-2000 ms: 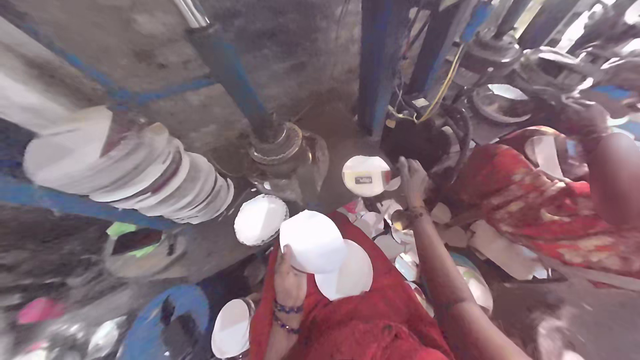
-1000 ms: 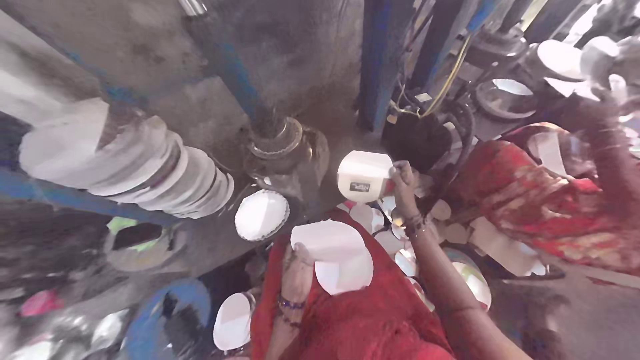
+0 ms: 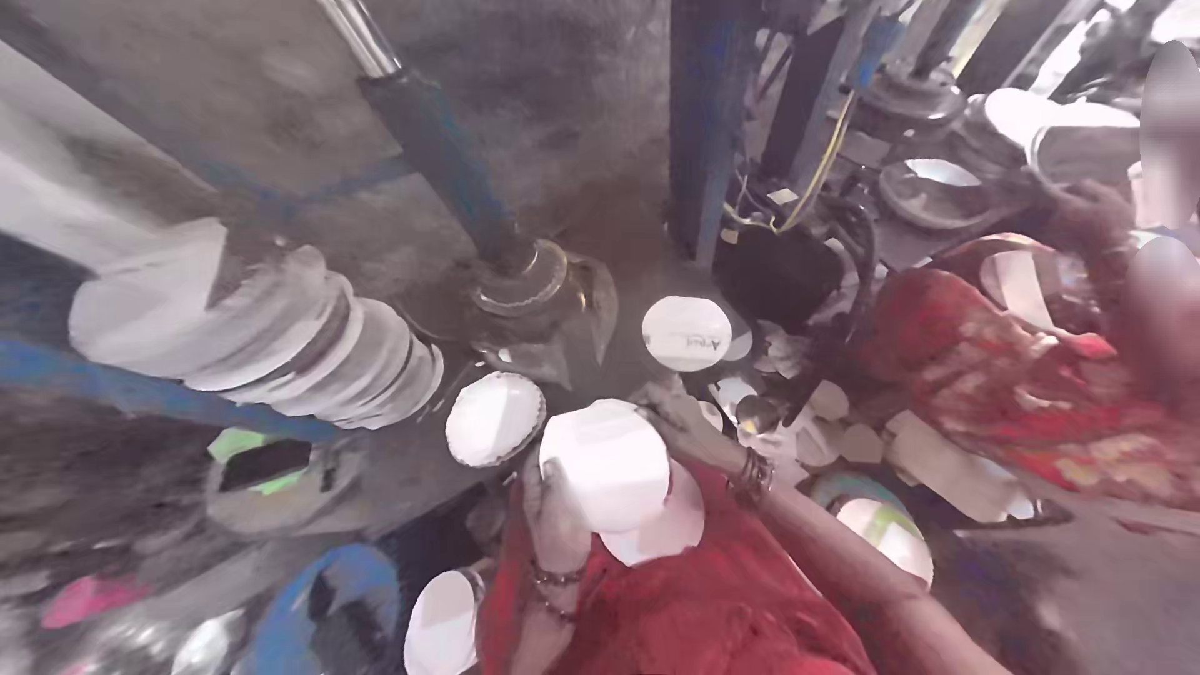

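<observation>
My left hand [image 3: 558, 511] holds a white round disc [image 3: 607, 459], seemingly paper or card, above my lap, with its fingers at the left edge. My right hand [image 3: 689, 422] is at the upper right edge of that disc; whether its fingers grip it is not clear. Another pale disc [image 3: 661, 525] lies on the red cloth of my lap, partly hidden under the first. Just beyond my right hand is a white disc with writing [image 3: 686, 330]. To the left of the held disc sits a white disc with a crimped rim [image 3: 495, 419].
A machine with a metal cylinder [image 3: 525, 291] stands ahead. Large stacked white discs [image 3: 272, 328] lean at the left. White scraps [image 3: 816, 431] and a blue round container [image 3: 328, 609] lie nearby. At right sits a co-worker in red patterned cloth [image 3: 1012, 375], with a hand [image 3: 1087, 220] near a press.
My right hand has let go of the disc with writing and moved down toward my left hand. The disc in my left hand is raised over the one on my lap.
</observation>
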